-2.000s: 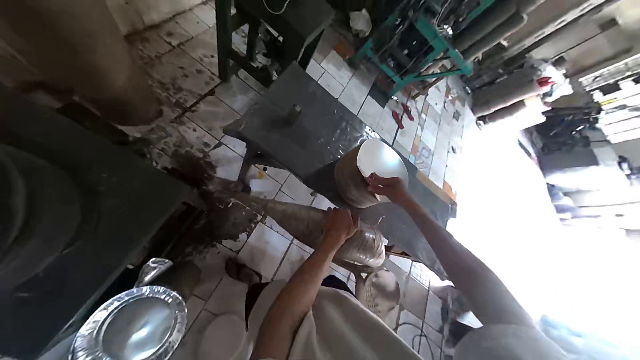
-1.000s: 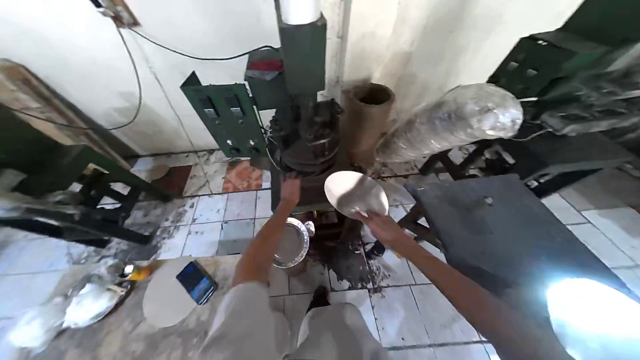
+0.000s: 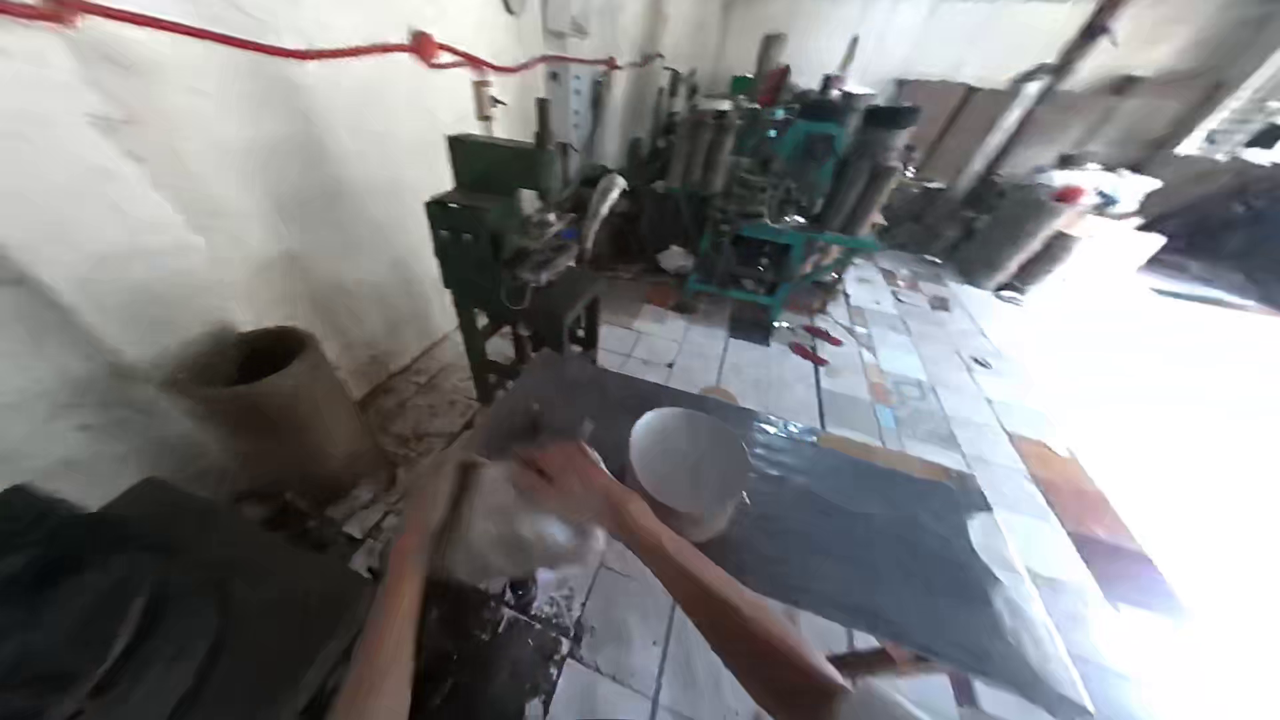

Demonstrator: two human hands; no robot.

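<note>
A dark table (image 3: 840, 530) stretches in front of me, with a round white disc-topped stack (image 3: 690, 460) at its near left part. Left of that stack, my right hand (image 3: 565, 475) is at the upper edge of a bulky, shiny plastic-wrapped bundle (image 3: 510, 525). My left hand (image 3: 435, 490) is at the bundle's left side. Both hands are blurred, so their finger positions and any grip cannot be made out.
A wide brown cylinder (image 3: 270, 410) stands by the wall at left. Beyond the table are a green machine (image 3: 490, 230) and a teal machine frame (image 3: 790, 260). Red sandals (image 3: 815, 345) lie on the tiled floor. Dark machinery (image 3: 170, 600) fills the lower left.
The view has swung from the green machine back towards the dark table. The white disc that was by my right hand one second ago is no longer seen in that hand.
</note>
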